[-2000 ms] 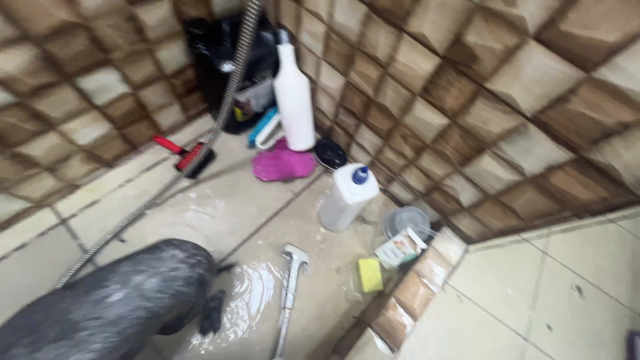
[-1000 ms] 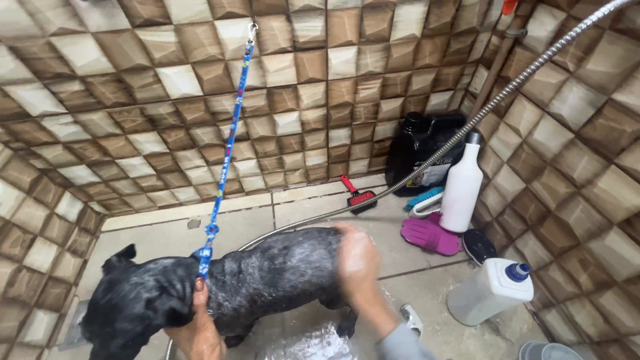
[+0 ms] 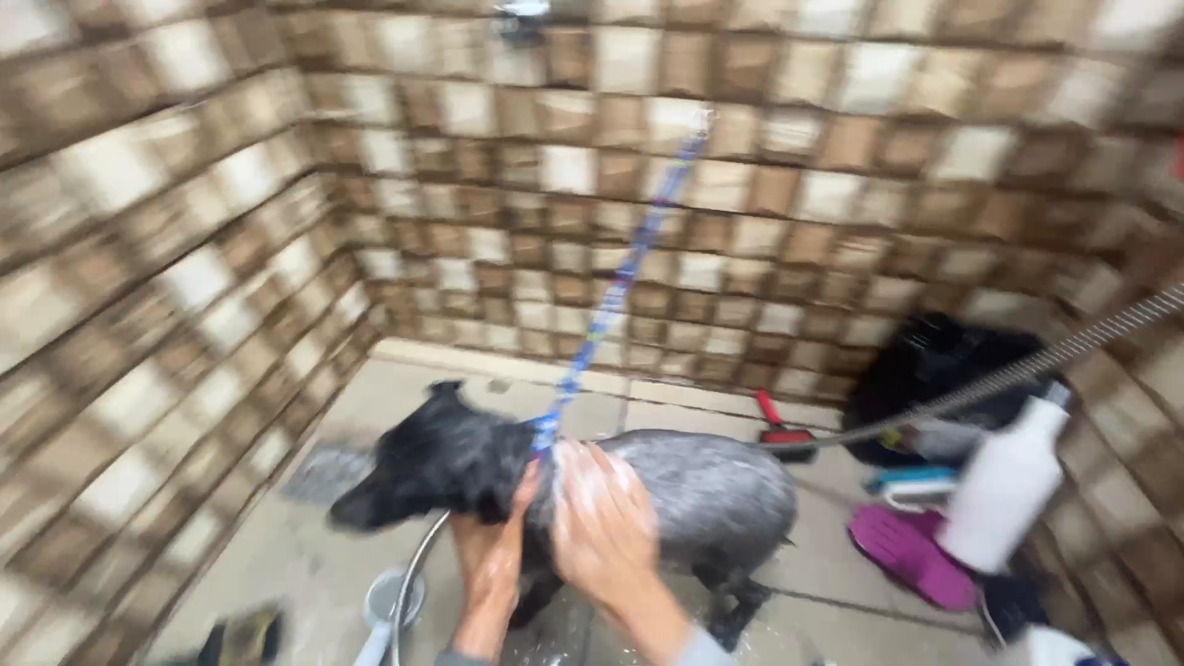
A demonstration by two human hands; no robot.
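A wet dark dog point(image 3: 703, 490), lathered along its back, stands on the tiled floor facing left. My left hand point(image 3: 490, 555) is against the front of its chest, below the neck. Over its shoulder lies my right hand point(image 3: 601, 518), foamy, with its fingers close together on the coat. A blue patterned leash point(image 3: 610, 305) runs from the dog's neck up to a fixing on the wall. Neither hand plainly grips anything; the left fingertips are partly hidden beside the neck.
To the right are a red and black brush point(image 3: 786, 439), a metal shower hose point(image 3: 999, 379), a white bottle point(image 3: 1008, 481), a purple glove point(image 3: 911, 555), a blue and white brush point(image 3: 911, 481) and a black bag or container point(image 3: 934, 370). A grey cup-like object point(image 3: 393, 597) lies at lower left.
My right hand has moved from the dog's rump forward to its shoulder. My left hand stays near the chest. The view has swung left since a second ago.
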